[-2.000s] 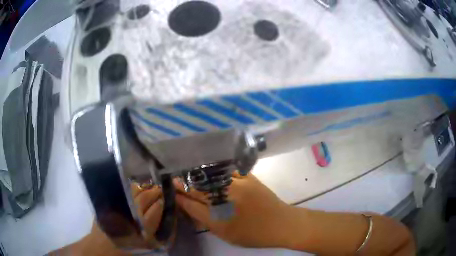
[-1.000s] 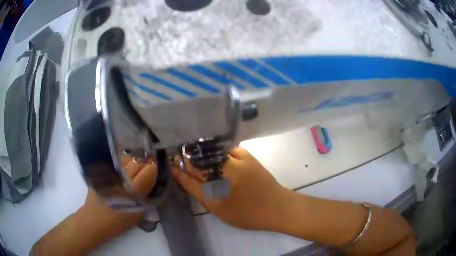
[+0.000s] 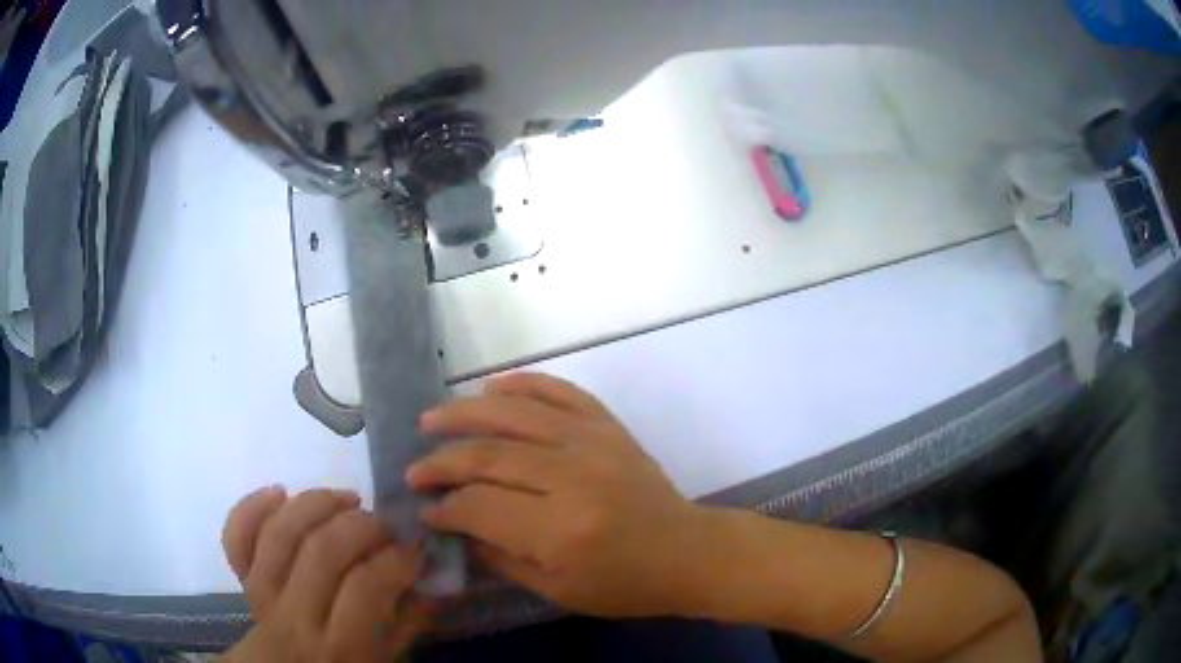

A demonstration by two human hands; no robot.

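A narrow grey fabric strip [image 3: 395, 350] runs from under the needle area of the sewing machine head [image 3: 447, 156] down to the table's front edge. My left hand [image 3: 317, 563] grips its near end with curled fingers. My right hand [image 3: 551, 486] lies over the strip's near right side, fingertips on the fabric and thumb hidden. The machine's round tension discs and spring hide part of the stitching point. The pale needle plate [image 3: 499, 266] shows beside the strip.
A stack of grey and white cut pieces [image 3: 71, 233] lies at left. Pink-and-blue snips [image 3: 781, 183] lie on the machine bed. White scrap cloth [image 3: 1081, 292] hangs at right near a dark control panel [image 3: 1140, 218]. A measuring tape [image 3: 842, 486] runs along the front edge.
Both hands have moved from beside the needle down to the table's front edge, at the strip's near end. The view has shifted, showing more of the bed and less of the machine head.
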